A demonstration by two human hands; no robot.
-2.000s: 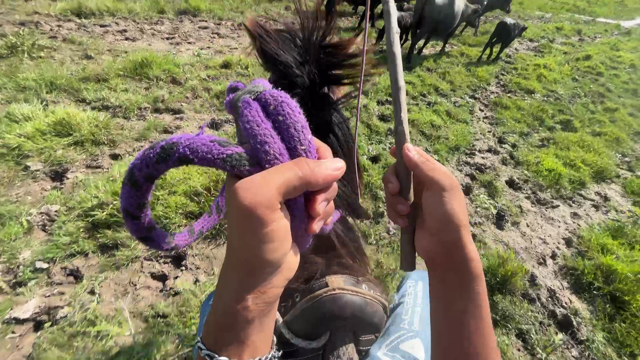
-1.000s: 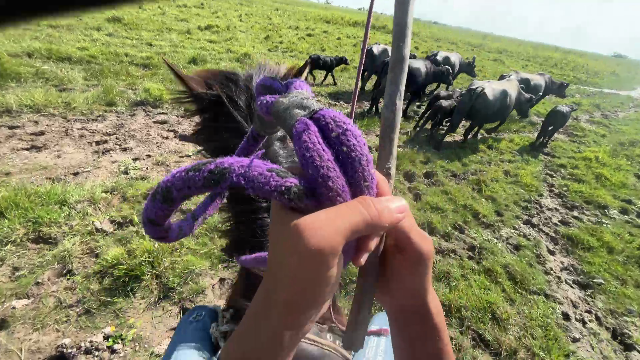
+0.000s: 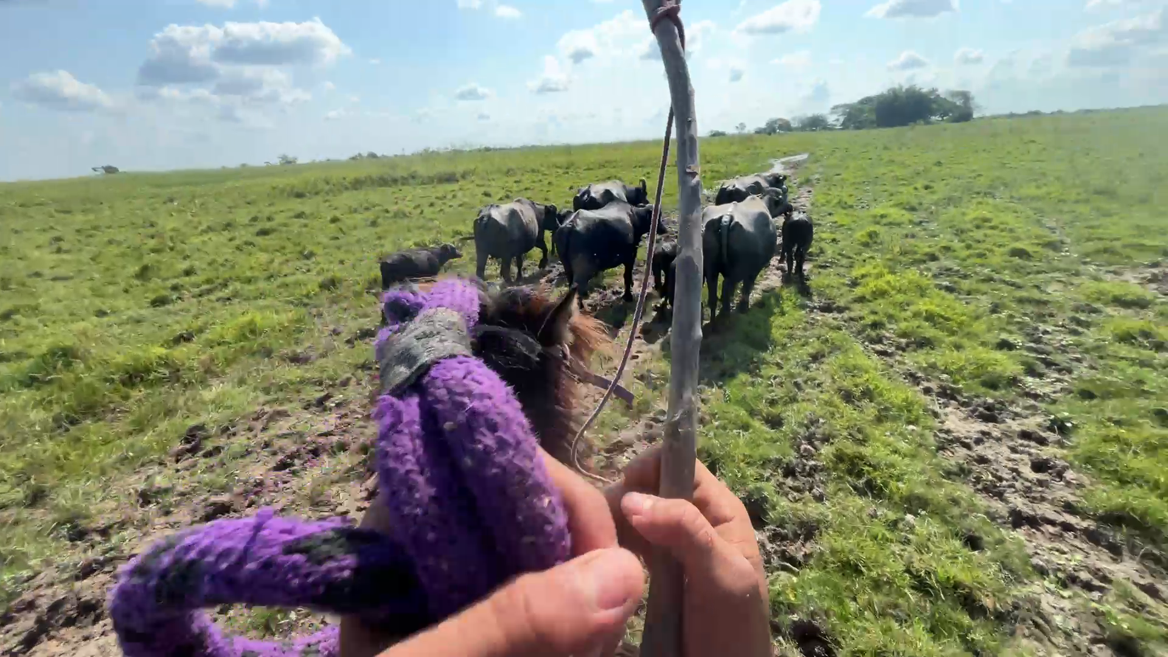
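Observation:
My left hand (image 3: 538, 593) is closed around thick purple rope (image 3: 456, 484), looped and bound with grey tape near its top. A loop of it hangs out at the lower left. Beside it, my right hand (image 3: 703, 557) grips an upright wooden stick (image 3: 684, 319), thumb across the front. A thin cord (image 3: 639, 319) is tied near the top of the stick and curves down to my hands. Beyond the rope shows the head of a horse (image 3: 547, 365), dark with a reddish mane and partly hidden.
Several water buffalo (image 3: 598, 242) stand or walk ahead, with a calf (image 3: 415, 265) at their left and another (image 3: 797, 239) at the right. Muddy, trampled ground (image 3: 1022, 474) runs through the grass. Trees (image 3: 903, 108) stand on the horizon.
The view has tilted up to the horizon. My hands, apart two seconds ago, came close together and remain side by side. The stick leaned a second ago and is now nearly upright.

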